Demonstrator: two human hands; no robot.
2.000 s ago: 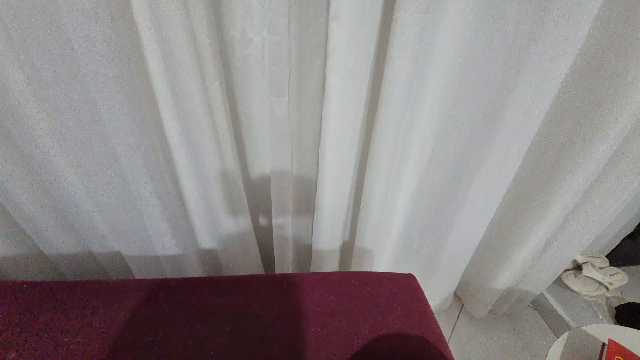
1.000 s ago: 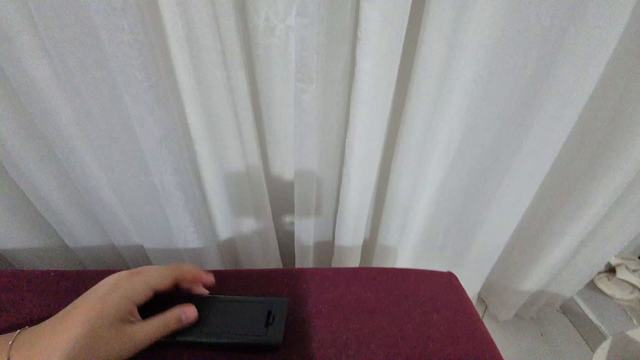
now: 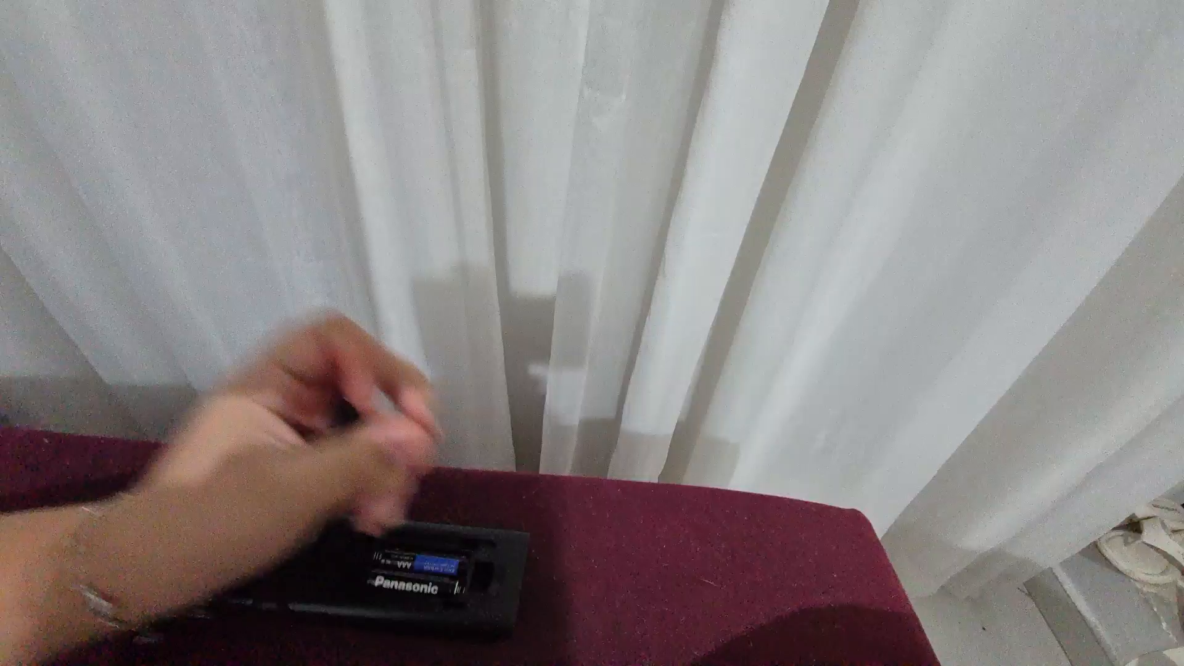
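My left hand (image 3: 342, 416) is raised above a black remote control (image 3: 504, 583), blurred by motion, with a thin bracelet at its wrist. Its fingers are drawn together; a small dark patch shows between them, but the blur hides whether that is a held piece or shadow. The remote lies on a maroon fabric surface (image 3: 703, 555) with its battery compartment uncovered. Two Panasonic AAA batteries (image 3: 416, 573) sit side by side inside, one with a blue band. My forearm covers the remote's left part. My right hand is out of view.
White curtains (image 3: 592, 231) hang in folds just behind the maroon surface. Light-coloured sandals (image 3: 1142, 550) lie at the far right beside a pale ledge (image 3: 1101, 601), above the tiled floor (image 3: 971, 629).
My left hand was on the remote one second ago and has lifted off it. The compartment, covered then, now shows its batteries. Two seconds ago neither hand nor remote was in view.
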